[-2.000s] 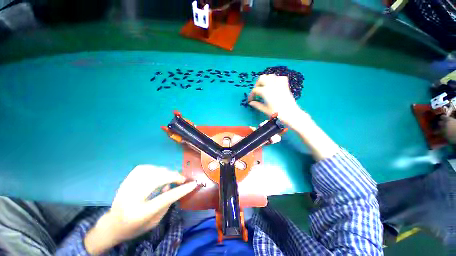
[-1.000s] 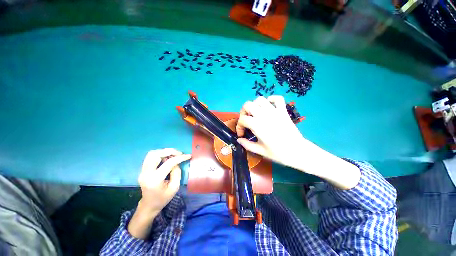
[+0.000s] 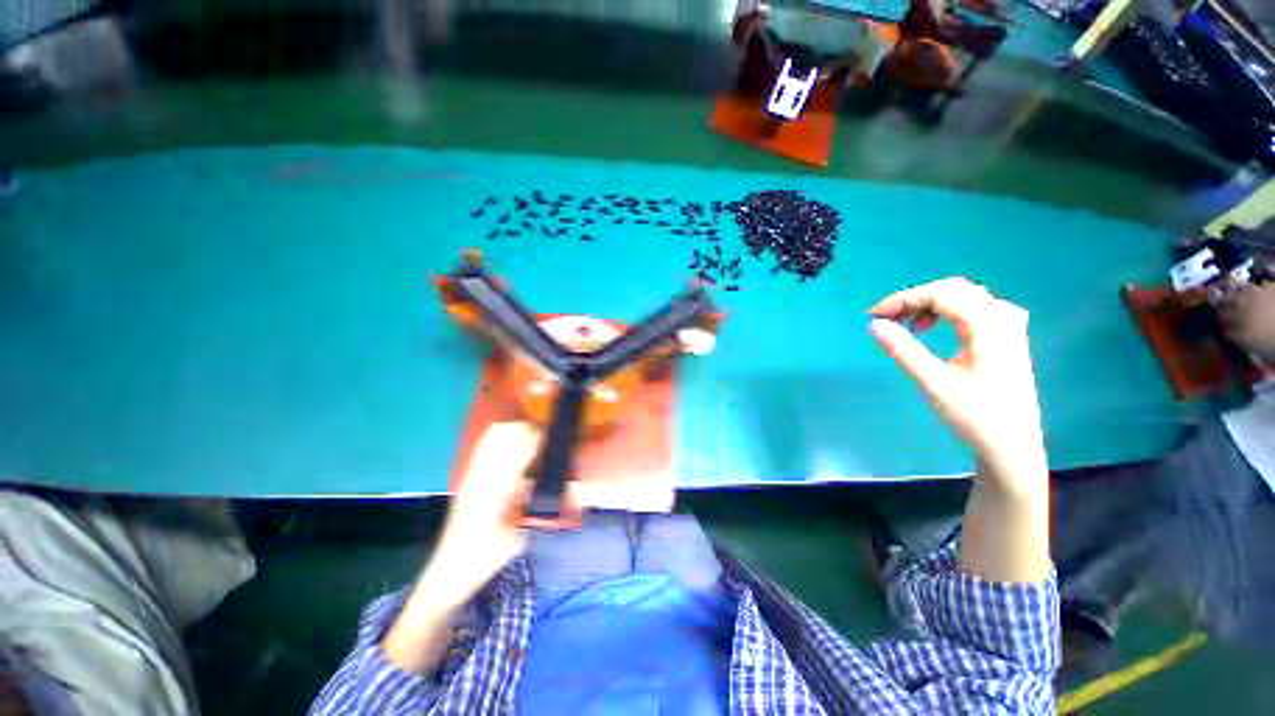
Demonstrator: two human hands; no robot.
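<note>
The three-armed black assembly (image 3: 576, 367) lies on its fixture with the orange-red base plate (image 3: 632, 455) near the bench's front edge; it is slightly blurred. My left hand (image 3: 490, 511) is at the fixture's near left side, beside the near arm, its fingertips partly hidden behind that arm; whether it grips the fixture cannot be told. My right hand (image 3: 972, 357) is raised to the right of the fixture, thumb and forefinger curved towards each other with a gap, no part visible in it. Small black parts (image 3: 790, 234) lie in a pile beyond the fixture, with a scattered trail to the left.
A neighbouring fixture (image 3: 783, 123) with a white tip stands beyond the bench. Another fixture (image 3: 1172, 343) is at the right edge beside another person's hand (image 3: 1249, 319). Black stacked things are at the top right. A person's pale clothing (image 3: 119, 602) shows at the lower left.
My right hand has left the hub and moved right. My left hand has moved right to the fixture's near arm. The fixture has shifted left and turned slightly.
</note>
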